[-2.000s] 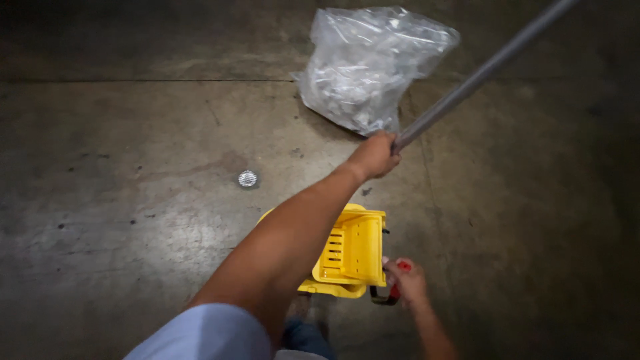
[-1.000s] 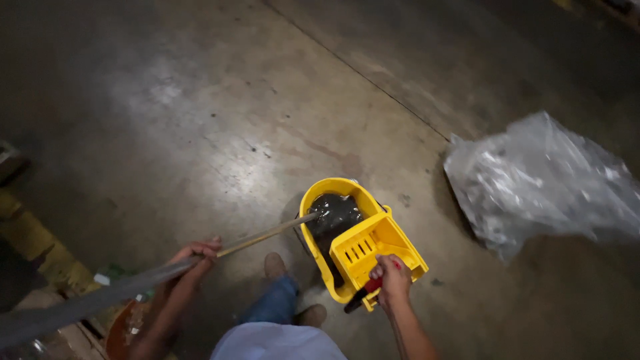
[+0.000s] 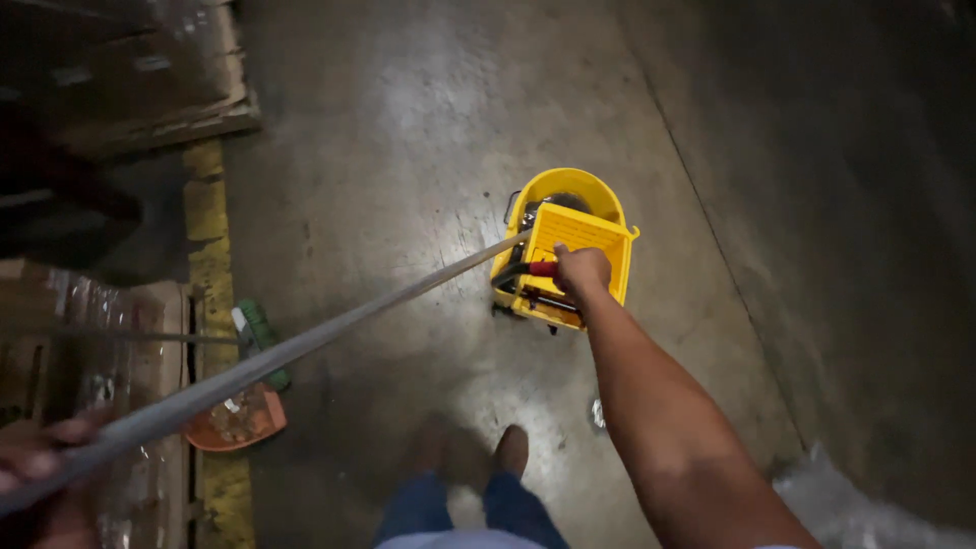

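Note:
My left hand [image 3: 53,465], blurred at the lower left edge, is closed around a long grey pole [image 3: 305,343]. The pole's far end reaches the left side of a yellow mop bucket [image 3: 568,179]; what is on that end is hidden. Dark liquid shows inside the bucket. A yellow wringer [image 3: 583,229] sits on its near part. My right hand [image 3: 583,271] grips the red grip of the wringer's lever [image 3: 543,269], above the wringer.
To the left, an orange dustpan [image 3: 271,415] with debris lies by a green-bristled broom [image 3: 263,332] on a yellow floor line [image 3: 210,267]. Wrapped goods [image 3: 114,366] and a loaded pallet [image 3: 221,114] stand beyond. A clear plastic bag [image 3: 846,503] lies lower right.
The view has turned a lot. My left hand held the pole near the plastic bag two seconds ago; the pole now crosses from lower left to the bucket. My right hand stays at the wringer lever.

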